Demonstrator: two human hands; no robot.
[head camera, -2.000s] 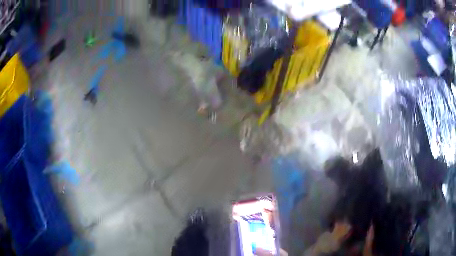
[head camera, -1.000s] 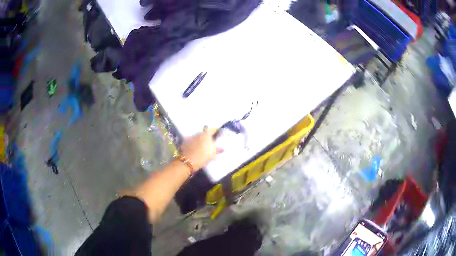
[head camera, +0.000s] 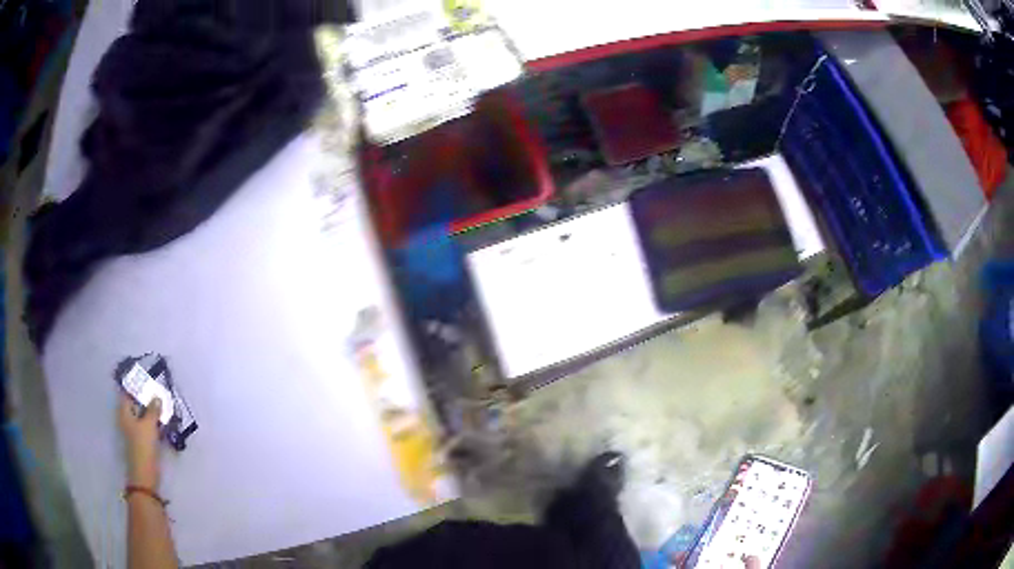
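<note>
My left hand (head camera: 140, 428) is at the left of the view, over the white table (head camera: 256, 445). Its fingers pinch a small white label (head camera: 147, 389), which lies over a small dark object (head camera: 178, 420) on the table. I cannot tell what the dark object is. A smartphone (head camera: 756, 506) with a bright screen of icons is at the bottom right, above the floor. Only a fingertip of my right hand (head camera: 752, 561) shows at the phone's lower edge; the rest is cut off by the frame.
A black garment (head camera: 189, 122) is heaped on the table's far left part. Beyond the table are a red bin (head camera: 534, 156), a white bench (head camera: 567, 295) with a dark striped cushion (head camera: 717, 239), and a blue bin (head camera: 862, 178). Printed papers (head camera: 428, 67) lie at the top.
The view has swung right and nearer the table. My left hand has the white label in its fingers now. The phone screen shows icons instead of a picture.
</note>
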